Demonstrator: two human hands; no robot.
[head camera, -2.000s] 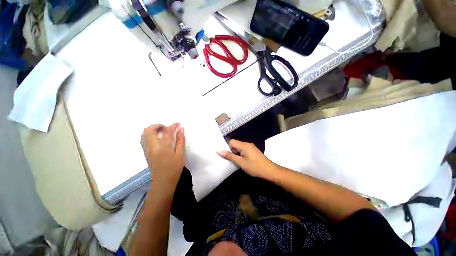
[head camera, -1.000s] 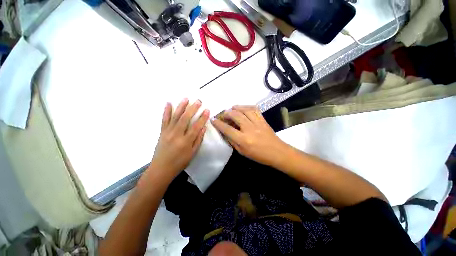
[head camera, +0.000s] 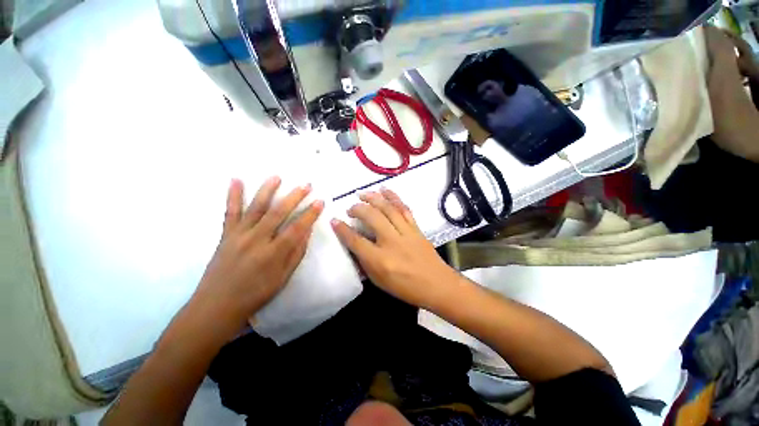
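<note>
A small white panel (head camera: 316, 291) lies over the front edge of the white sewing table, its lower end hanging towards my lap. My left hand (head camera: 260, 250) rests flat on the panel with fingers spread, pointing at the needle area (head camera: 291, 125). My right hand (head camera: 391, 241) lies palm down at the panel's right edge, fingers slightly bent and apart, thumb near the left fingertips. The panel's far end blends into the table, so its outline there is unclear. The machine head (head camera: 449, 42) stands beyond both hands.
Red-handled scissors (head camera: 391, 133), black-handled shears (head camera: 474, 187) and a smartphone (head camera: 516, 108) with a white cable lie right of the needle. Stacked beige (head camera: 582, 245) and white pieces (head camera: 582, 308) are at right. Beige fabric (head camera: 25, 291) hangs at left. A person's arm shows top right.
The view has shifted, showing more of the machine head. Both hands moved from the panel's near part towards its far part; the left hand has flattened and spread its fingers.
</note>
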